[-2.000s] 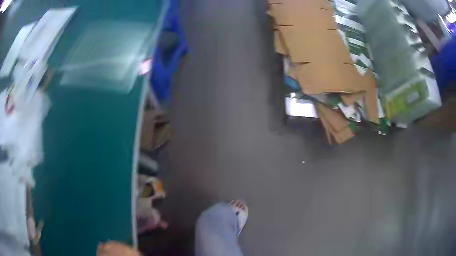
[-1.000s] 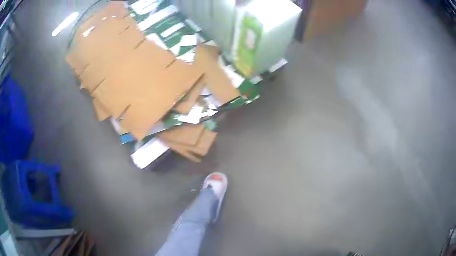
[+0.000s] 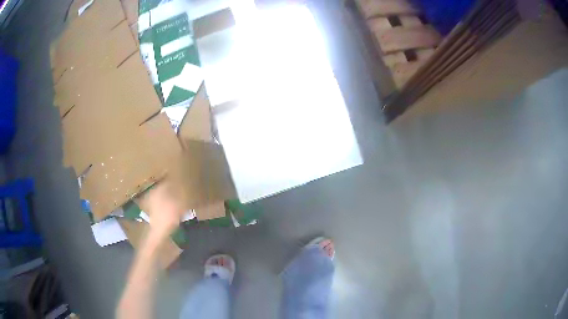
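My left hand (image 3: 165, 205) reaches in from the lower left and is blurred. It is at a small brown cardboard piece (image 3: 208, 174), also blurred, and looks closed on its left side; the fingers are not clear. The piece is over the gap between the slotted cardboard sheets (image 3: 112, 118) and a large block of glass packs with a glaring white top (image 3: 286, 106). My right hand is not in view.
Green-and-white printed cartons (image 3: 177, 56) lie between cardboard and glass packs. A wooden pallet (image 3: 405, 34) and leaning brown boards (image 3: 461, 68) are at the upper right. A blue stool (image 3: 22, 212) is at the left. My two feet are on the grey floor below.
The view has turned from the green bench to the floor stacks and come closer to them. My left hand has come into view at the cardboard. Both feet now show.
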